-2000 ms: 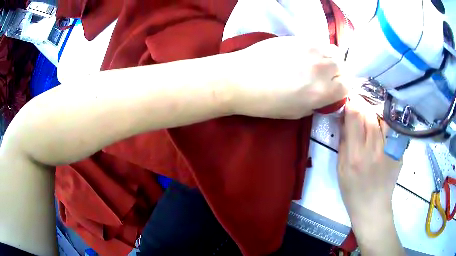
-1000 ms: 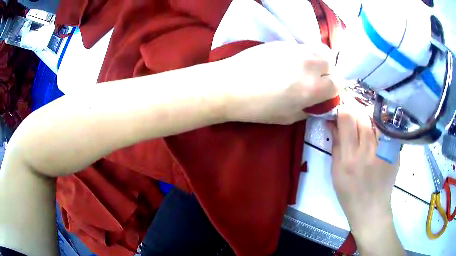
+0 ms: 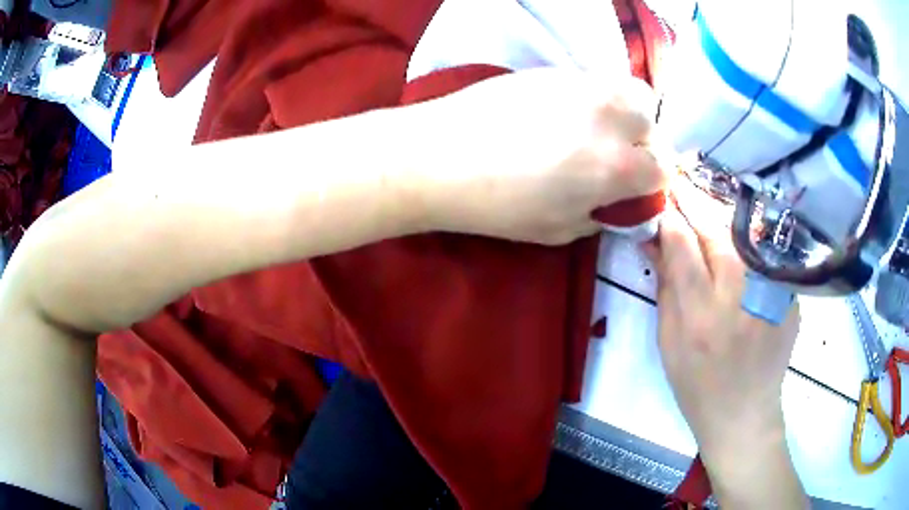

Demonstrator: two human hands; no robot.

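Note:
Rust-red cloth (image 3: 449, 349) lies over the table and hangs over my black-clothed lap. My left hand (image 3: 608, 164) is closed on the cloth just left of the needle area; a small red fold shows below the fist. My right hand (image 3: 723, 319) lies palm down on the white table, its fingers pointing at the brightly lit presser foot area (image 3: 713, 179). Its fingertips are washed out by glare, so what they touch cannot be told. The white sewing machine head (image 3: 777, 95) with blue stripes stands at upper right. A narrow red strip (image 3: 638, 40) runs behind my left hand.
Scissors (image 3: 871, 423) with yellow and orange-red handles lie at the right. A blue-grey block (image 3: 767, 299) sits beside the needle area. A ruler strip (image 3: 618, 450) runs along the table's front edge. White cloth (image 3: 488, 40) shows at the top. Another red pile (image 3: 189, 408) hangs at lower left.
The whole view has shifted slightly, moving both hands and the machine a little left in the picture. My right fingers have shifted slightly beside the needle area. My left hand keeps its hold.

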